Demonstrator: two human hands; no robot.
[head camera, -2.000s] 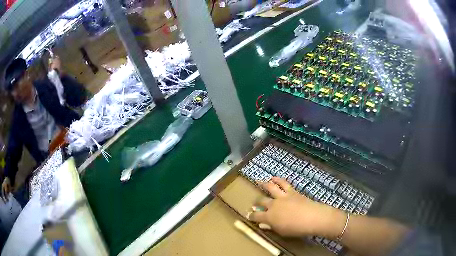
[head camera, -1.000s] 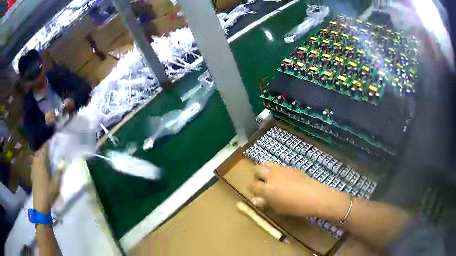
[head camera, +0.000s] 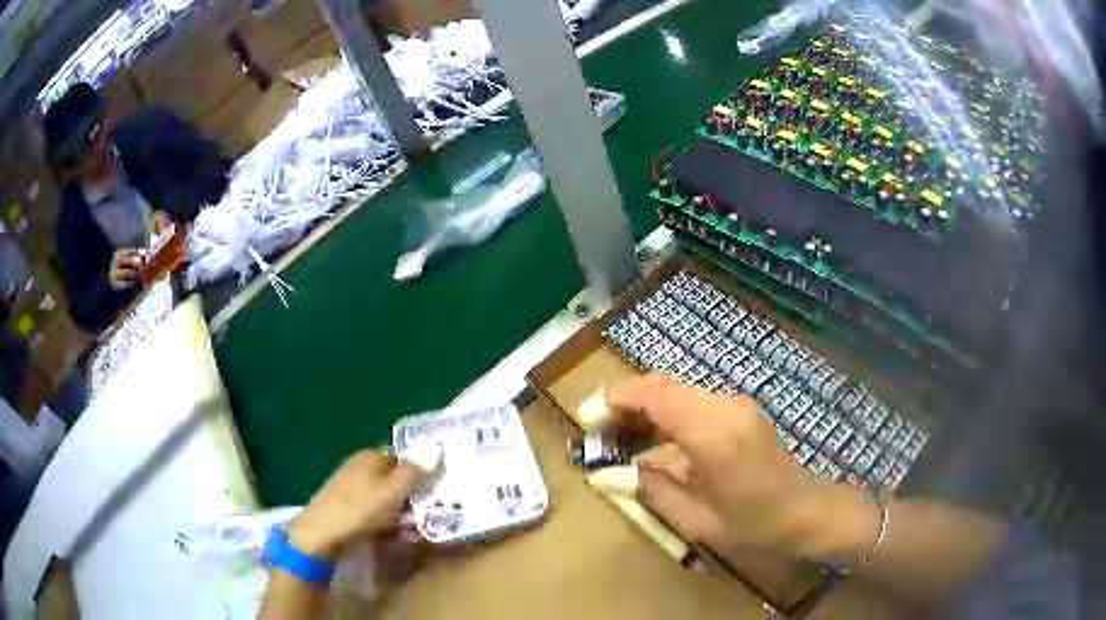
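Observation:
My left hand (head camera: 364, 499) grips a white rounded-square housing shell (head camera: 495, 458) by its left edge, thumb on the inside, open side facing me. Small ribs and slots show in the shell. My right hand (head camera: 697, 466), with pale finger cots, pinches a small silver and black block component (head camera: 597, 452) between thumb and forefinger, just right of the shell and not touching it. The component carton (head camera: 764, 375) holds tight rows of similar blocks beyond my right hand. A clear bag with white cord (head camera: 237, 533) lies by my left wrist.
A tan pen-like tool (head camera: 655, 533) lies beside the carton. PCB stacks (head camera: 837, 133) stand behind it, with a dark separator sheet (head camera: 776, 194). A grey post (head camera: 564, 145) rises by the green conveyor (head camera: 328, 363), which carries a bagged cord (head camera: 473, 224). A person stands far left.
My left hand has come from the far left to the centre with the shell. My right hand has lifted from the carton with a block. The bagged item moving over the belt is gone from there.

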